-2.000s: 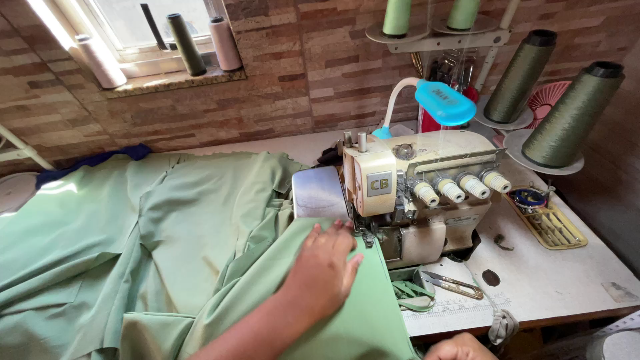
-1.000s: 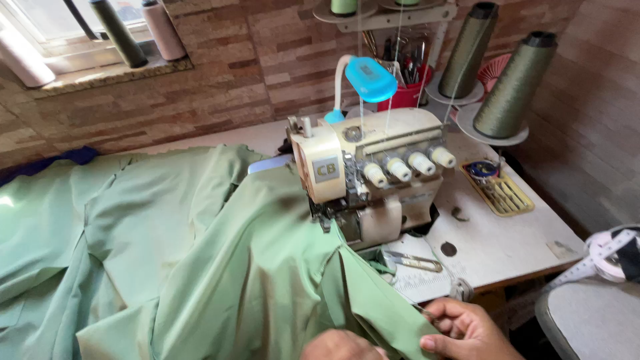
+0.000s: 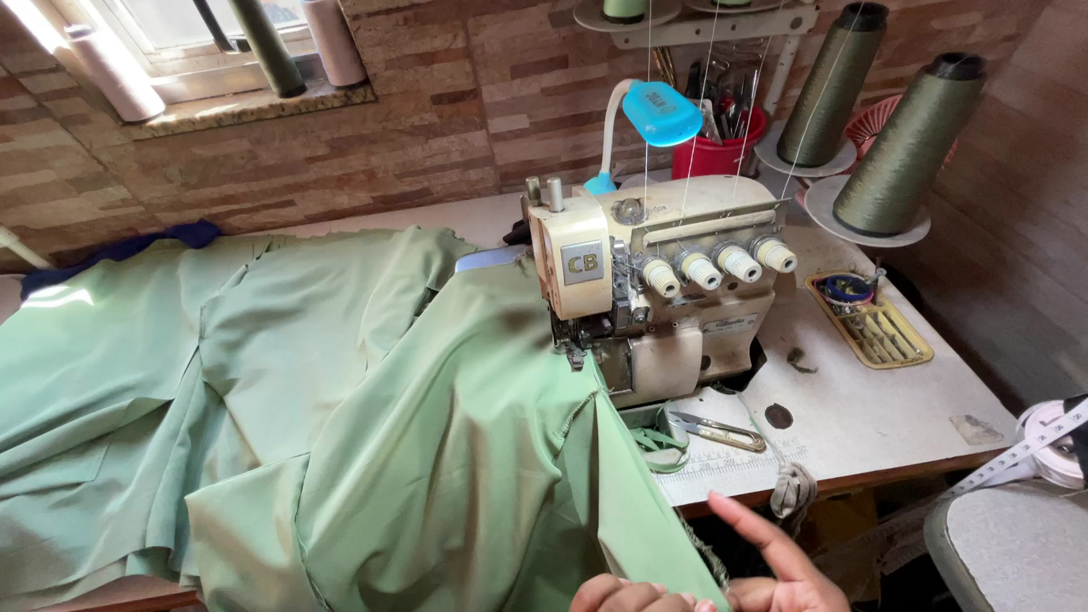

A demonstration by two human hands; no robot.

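Light green fabric spreads over the left of the table, and its edge lies under the presser foot of a cream overlock sewing machine. At the bottom edge of the view, my left hand has its fingers curled on the fabric's edge. Just right of it, my right hand pinches the same edge near the thumb, index finger stretched out; the exact grip is partly cut off. Thread snips and green fabric scraps lie beside the machine, above my hands.
A yellow tray sits on the white table. Dark green thread cones stand behind, near a red container of tools and a blue lamp. A tape measure hangs by a grey padded seat at the right.
My left hand has left the fabric beside the presser foot and come down to the front edge, next to my right hand. The fabric now drapes in folds from the machine toward my hands.
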